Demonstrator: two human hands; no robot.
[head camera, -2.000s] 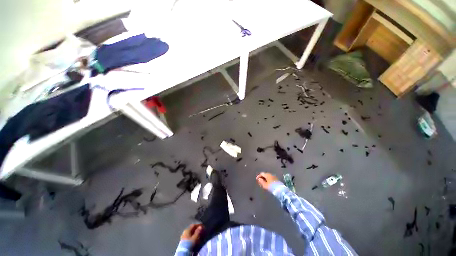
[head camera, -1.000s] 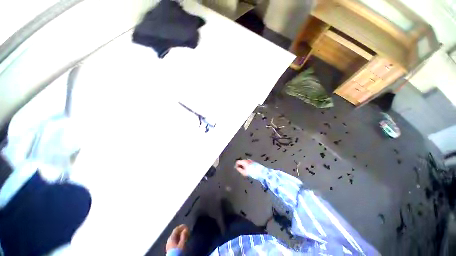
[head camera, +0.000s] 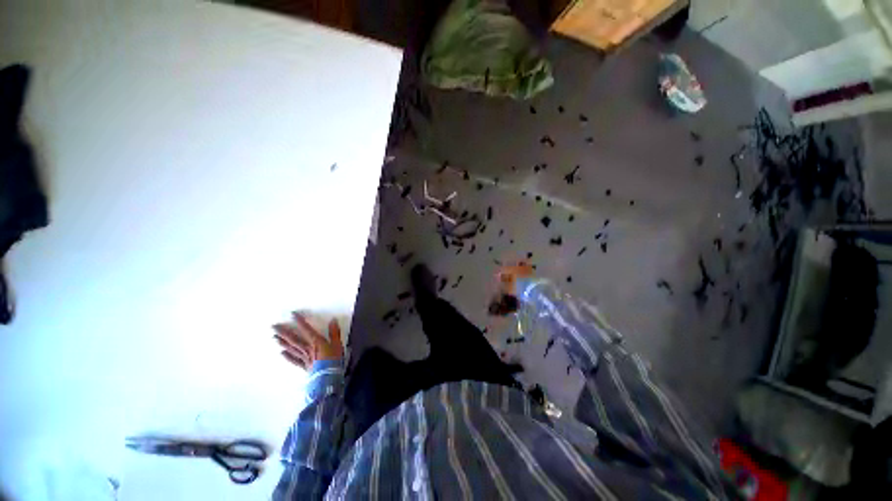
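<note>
Fabric shears with silver blades and black looped handles lie on the white table at the lower left, blades pointing left. My left hand is over the table near its right edge, fingers spread, with nothing in it. My right hand hangs over the floor, small and blurred; its fingers look curled, and whether it holds anything cannot be told. A black cloth lies at the far left of the table, cut off by the picture's edge.
The grey floor is scattered with black scraps. A green sack lies beyond the table corner, near a wooden desk. A bin-like frame holding black cloth stands at the right. A red item is at the lower right.
The view has moved along the table towards its far end. The shears now show at the lower left. My left hand has moved from beside the table to over its top, fingers spread.
</note>
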